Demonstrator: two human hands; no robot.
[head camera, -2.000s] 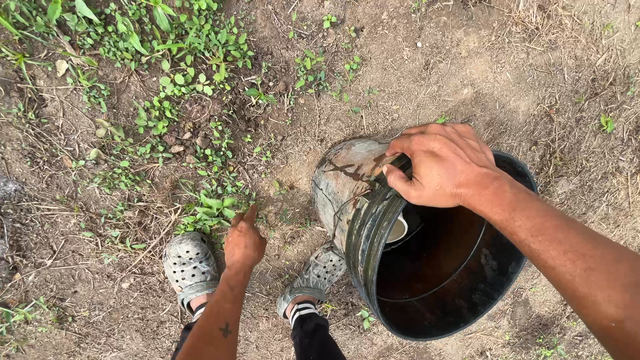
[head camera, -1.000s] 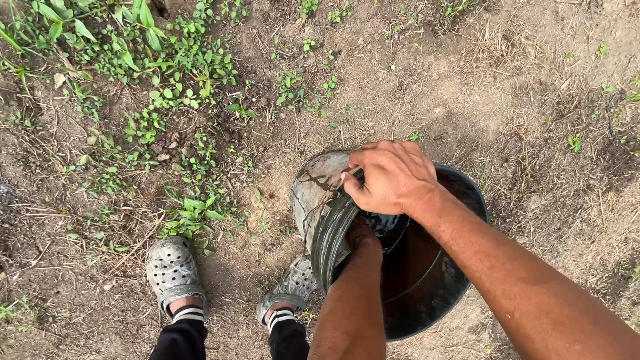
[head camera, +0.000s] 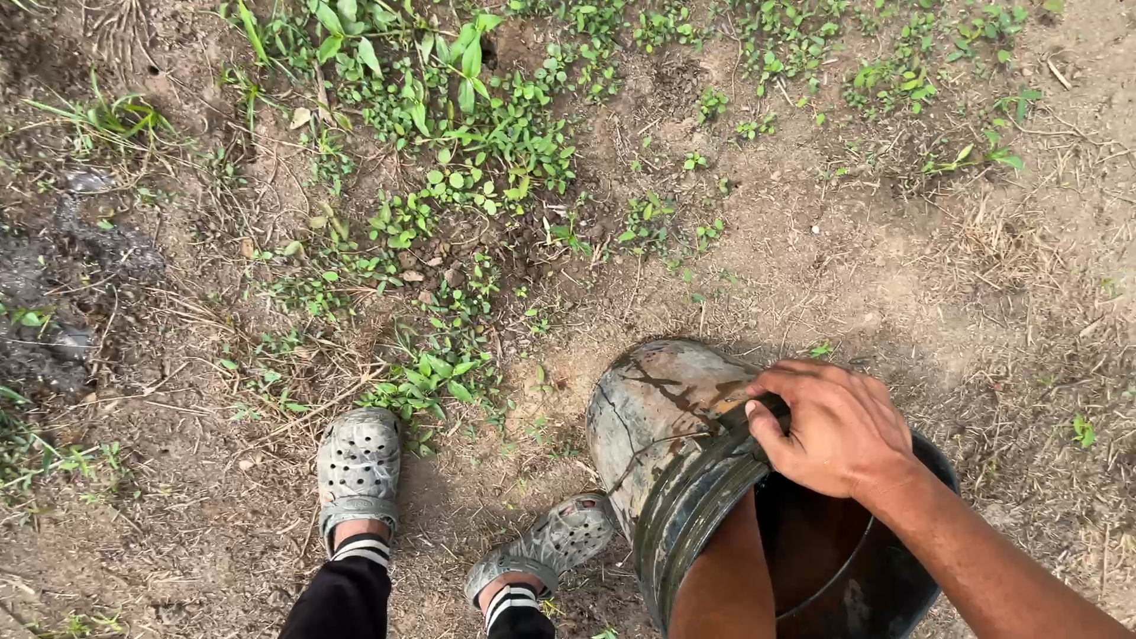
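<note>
A dirty, wet plastic bucket (head camera: 661, 435) lies tilted on the soil at the lower right, its dark mouth facing the lower right. Its ribbed rim is gripped from above by my right hand (head camera: 825, 426), thumb on the outer side and fingers curled over the edge. My left forearm reaches into the mouth, so my left hand is hidden inside, and what it touches does not show. A thin curved line, perhaps the wire handle, crosses the dark interior.
My feet, in grey clogs (head camera: 359, 461), stand left of the bucket, one clog close against its side. Low green weeds (head camera: 461, 160) grow across the upper middle. Dry soil with dead grass surrounds the bucket, and a greyish ashy patch (head camera: 80, 257) lies at the far left.
My left hand, seen outside the bucket two seconds ago, has gone into its mouth. My right hand has stayed on the rim. A pale round thing inside the bucket earlier no longer shows.
</note>
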